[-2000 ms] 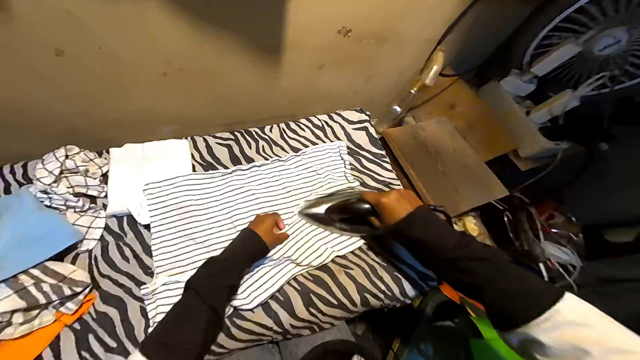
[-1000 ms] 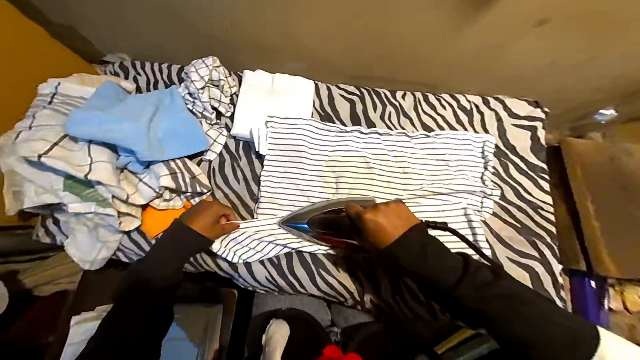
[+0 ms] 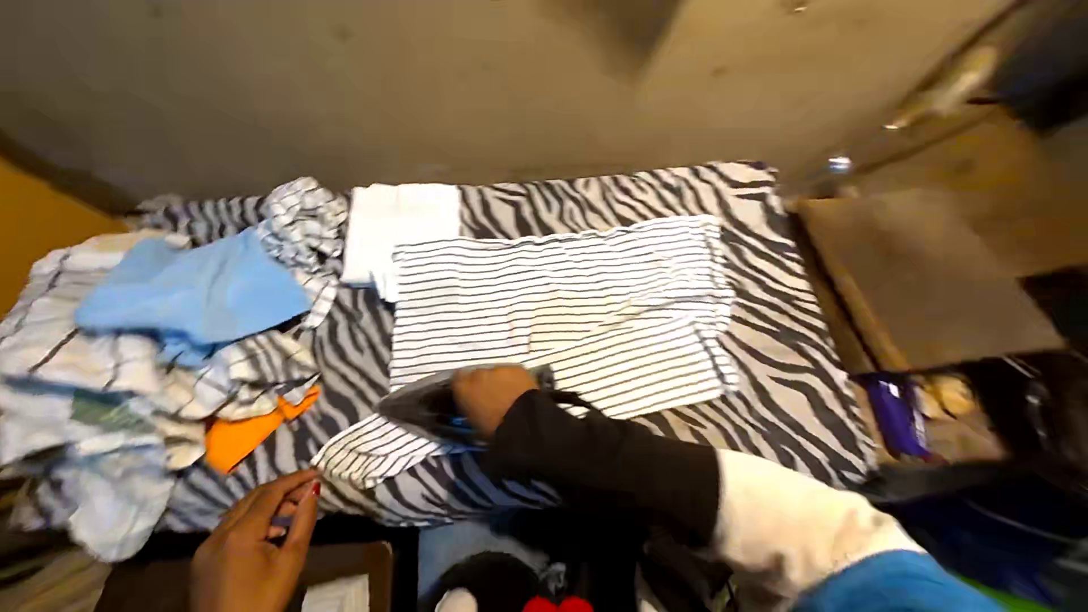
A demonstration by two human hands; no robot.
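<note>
A white cloth with black stripes (image 3: pixel 552 297) lies on a zebra-print cover (image 3: pixel 765 340), its lower left part trailing toward the front edge. My right hand (image 3: pixel 493 395) is closed round the handle of an electric iron (image 3: pixel 421 408), whose tip points left over the striped cloth's lower left. My left hand (image 3: pixel 268 527) is near the cloth's lower left corner, thumb and fingers curved toward each other; whether it grips the corner is unclear. The iron's soleplate is hidden from view.
A folded white cloth (image 3: pixel 404 225) lies behind the striped one. To the left is a heap with a light blue cloth (image 3: pixel 195 289), checked cloth (image 3: pixel 51 331) and an orange cloth (image 3: pixel 242 438). A wall runs along the back; a brown board (image 3: pixel 926 272) stands at right.
The iron has moved left along the striped cloth's front part since the first frame. My left hand has moved from on the cloth to beyond its lower left corner. The view has shifted.
</note>
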